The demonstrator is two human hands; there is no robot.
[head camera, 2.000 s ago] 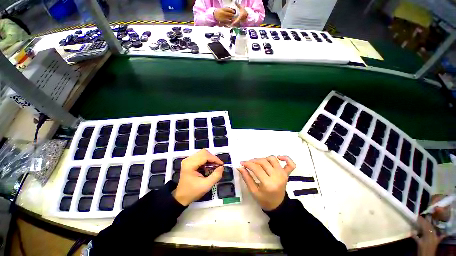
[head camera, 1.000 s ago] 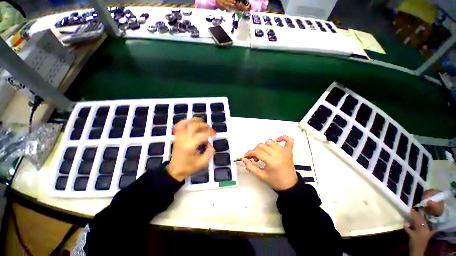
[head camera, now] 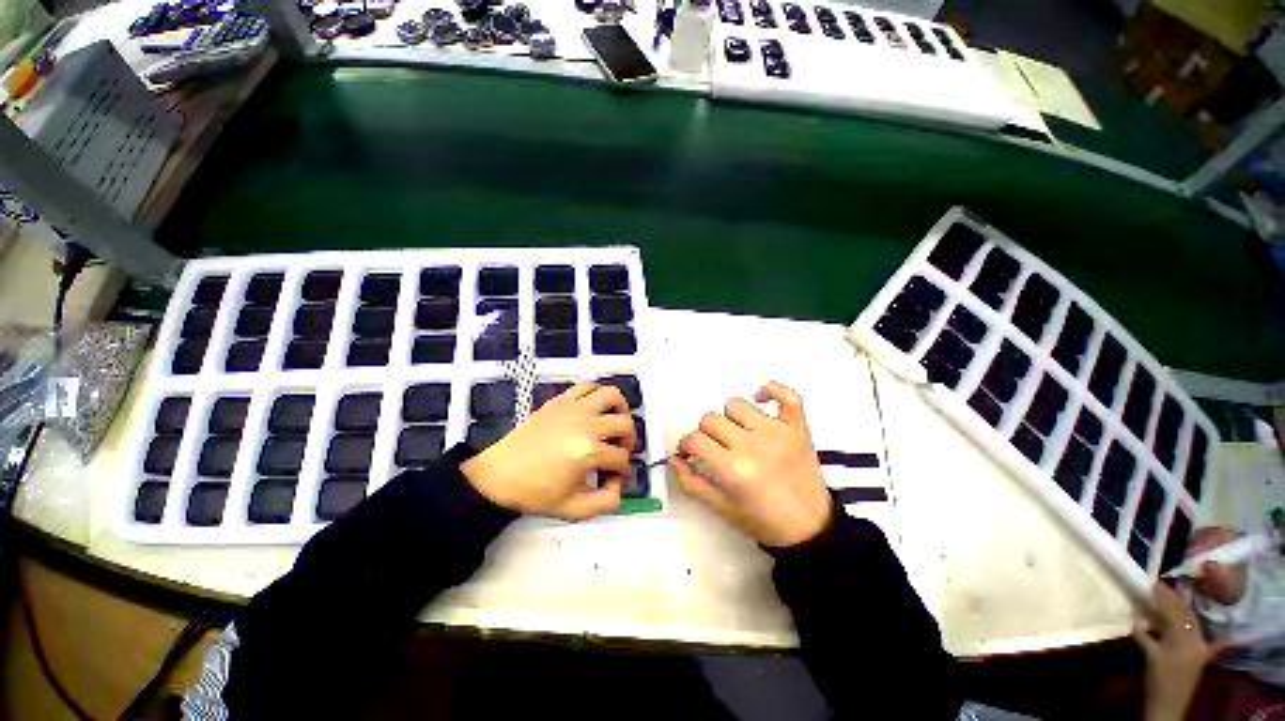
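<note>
A white tray point(head camera: 388, 378) with two long rows of black housings point(head camera: 286, 411) lies in front of me. My left hand point(head camera: 564, 451) is over its lower right slots, fingers curled. A pale strip with dark dots point(head camera: 524, 383) sticks out from the hand over the tray, with its lower end hidden. My right hand point(head camera: 758, 465) is just right of the tray's edge. It pinches a thin dark tool point(head camera: 661, 462) that points left towards my left fingertips and a housing there. Any tiny part at the tip is too small to tell.
Two dark strips point(head camera: 848, 459) lie right of my right hand. A second housing tray point(head camera: 1050, 380) is tilted at right, beside another person's hand point(head camera: 1177, 651) and a white pen-like tool point(head camera: 1223, 552). A crinkled bag point(head camera: 99, 380) lies left. A green belt point(head camera: 564, 169) runs beyond.
My left hand has come down onto the lower right slots, and the dotted strip now shows above it. My right hand's tool tip is closer to my left fingers. The view has tilted down.
</note>
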